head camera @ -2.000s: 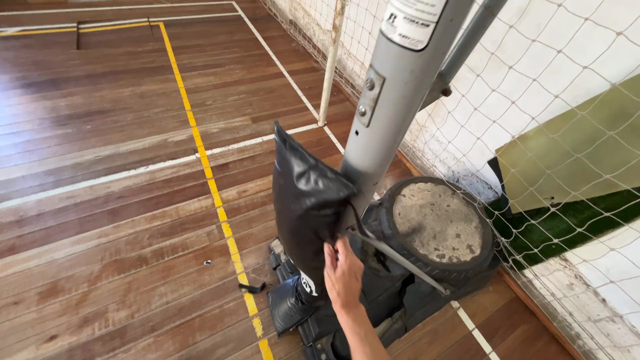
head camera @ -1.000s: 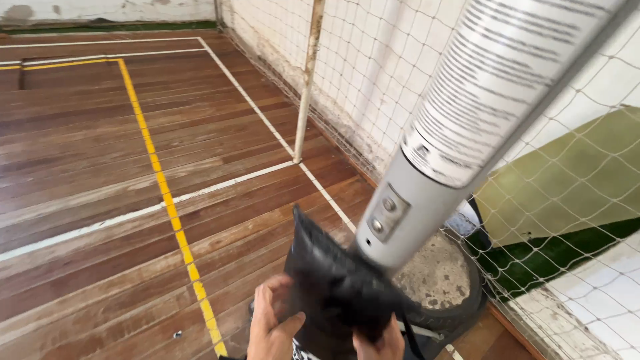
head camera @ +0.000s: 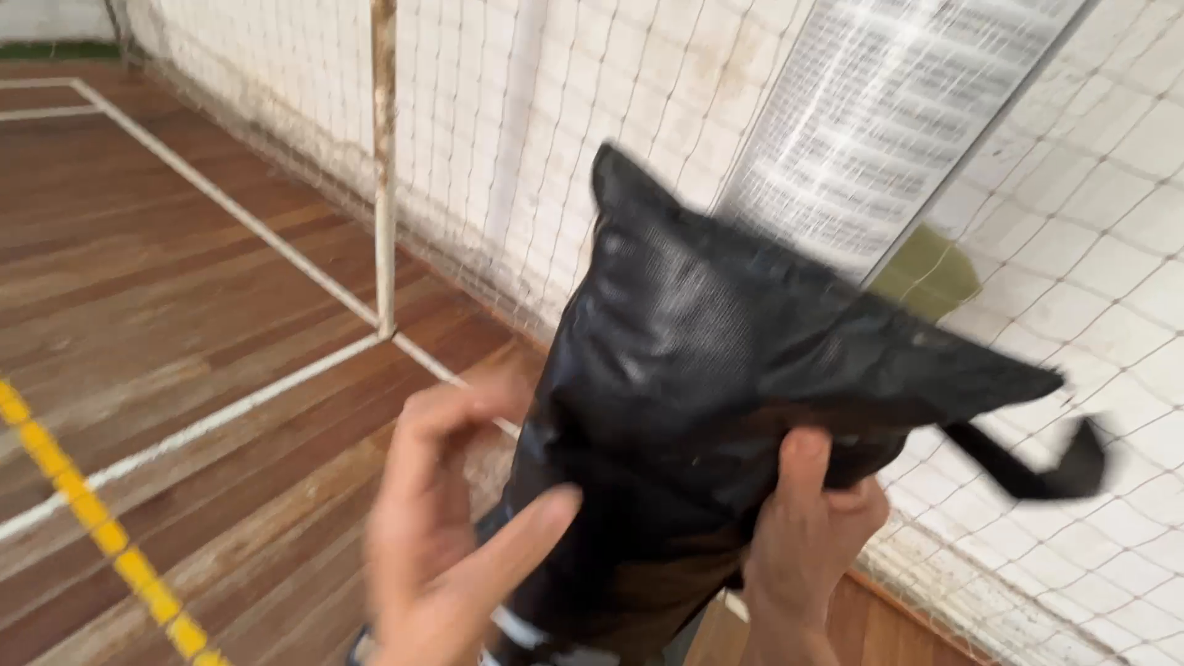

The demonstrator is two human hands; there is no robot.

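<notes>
A black padded cover of leather-like material fills the middle of the view, with pointed upper corners. On its right edge my right hand grips it, thumb on the near face. My left hand is at its left side, blurred, fingers apart and thumb close to the surface; contact cannot be told. A black strap hangs out from the cover's right side. The cover hides the lower part of a grey metal post that bears a printed label.
A netting hangs before the white wall. To the left stands a thin white, rusty pole on the wooden floor, which has white and yellow lines. Part of a green-brown sheet shows behind the post.
The black cover, low beside the post two seconds ago, has been raised in front of it. My left hand, outside the oldest view, has come in at the left. The view has shifted.
</notes>
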